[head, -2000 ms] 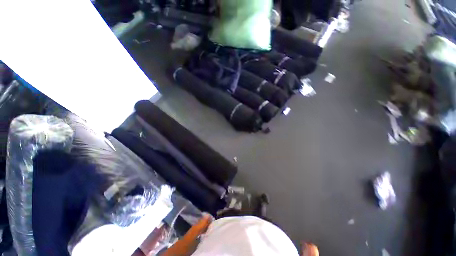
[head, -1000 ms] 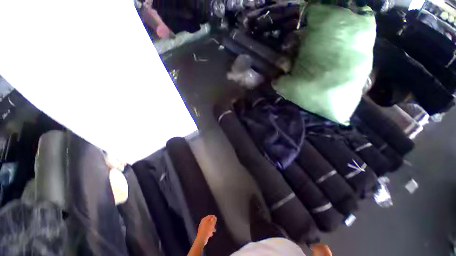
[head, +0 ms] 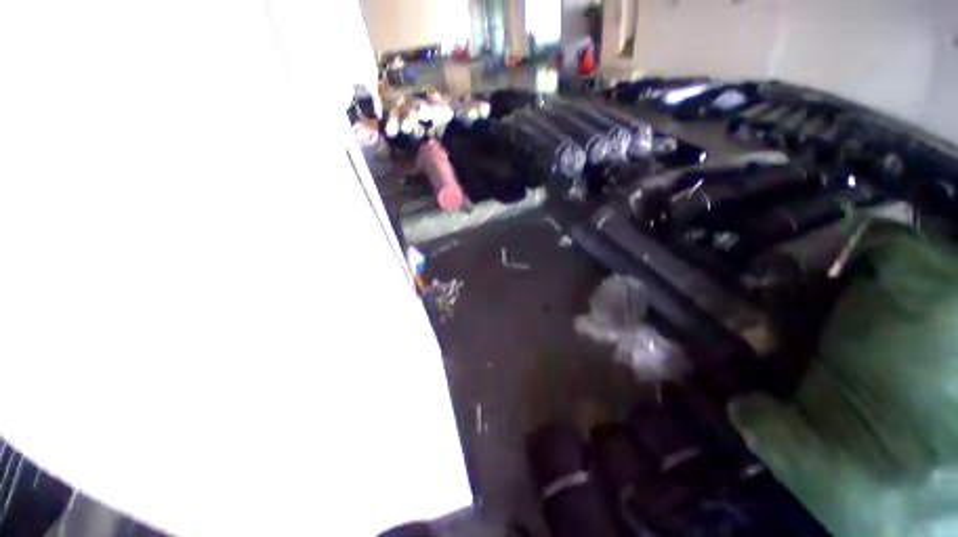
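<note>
No hand of mine is in the picture. Nearest in front of me, a broad white surface, overexposed so that no detail shows, fills the left side; it looks like the cutting table [head: 231, 315]. Its right edge runs down to a corner at the lower middle. Dark fabric rolls [head: 562, 462] with pale bands lie on the floor right of that corner, cut off by the bottom edge.
A bulging green sack [head: 893, 367] stands at the right. Crumpled clear plastic [head: 630, 325] lies on the dark floor [head: 504, 315]. More rolls lie beyond, several plastic-wrapped [head: 594, 142], one pink [head: 441, 173]. A pale wall [head: 798, 47] is at the back right.
The view has swung up and left, bringing the far room into sight. The green sack now sits farther right and lower. My left hand and the pale cloth at the bottom have left the picture.
</note>
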